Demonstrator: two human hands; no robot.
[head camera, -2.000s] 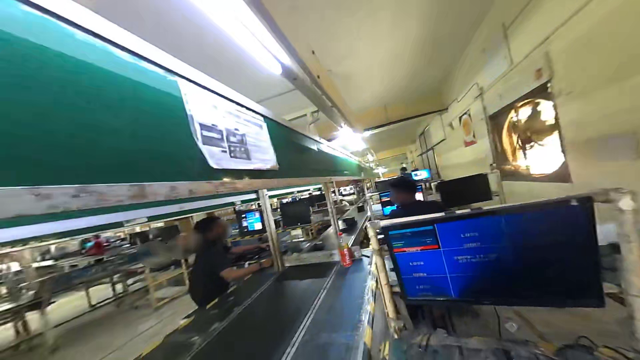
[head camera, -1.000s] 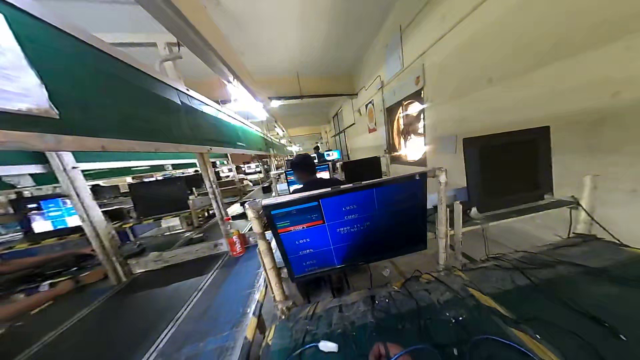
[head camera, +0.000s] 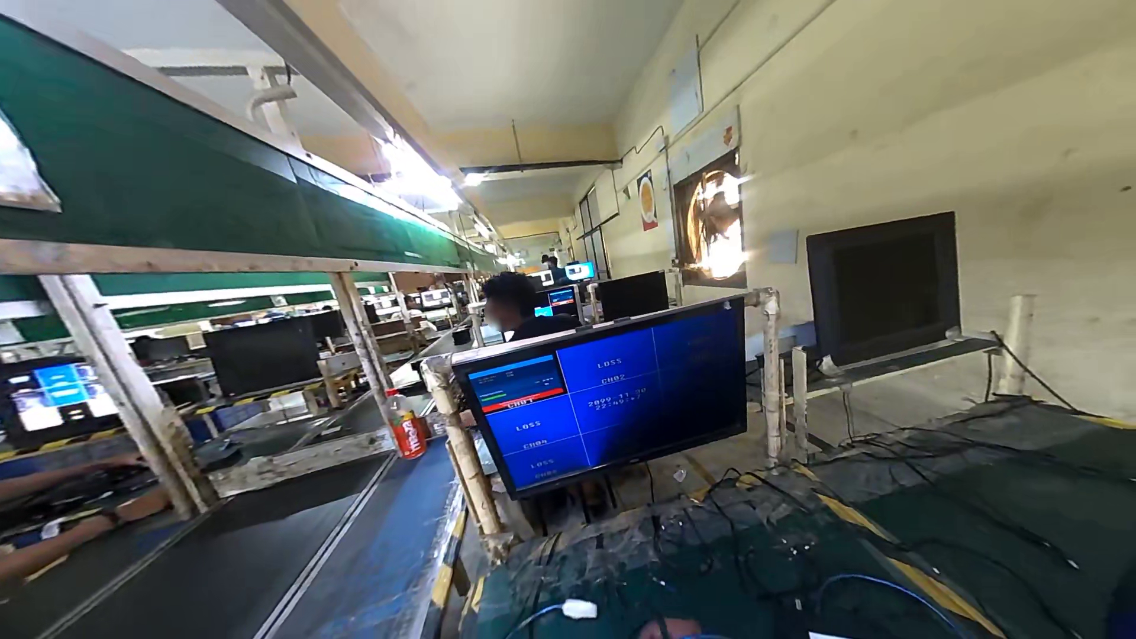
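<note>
At the bottom edge a sliver of one of my hands shows over the green mat; which hand it is and what its fingers hold cannot be told. Close to it lie a blue cable and a white connector on a thin blue lead. Beyond the mat a lit monitor with a blue split screen leans on a taped pipe frame. Black cables run loosely over the mat's far edge.
A dark monitor stands on a shelf at right. On the left, a red-labelled bottle stands beside the conveyor belt. A co-worker sits behind the lit monitor; another person's arms reach in at far left.
The view has swung to the right, bringing the dark monitor and the green mat into sight. A bit of hand shows at the bottom in both later frames.
</note>
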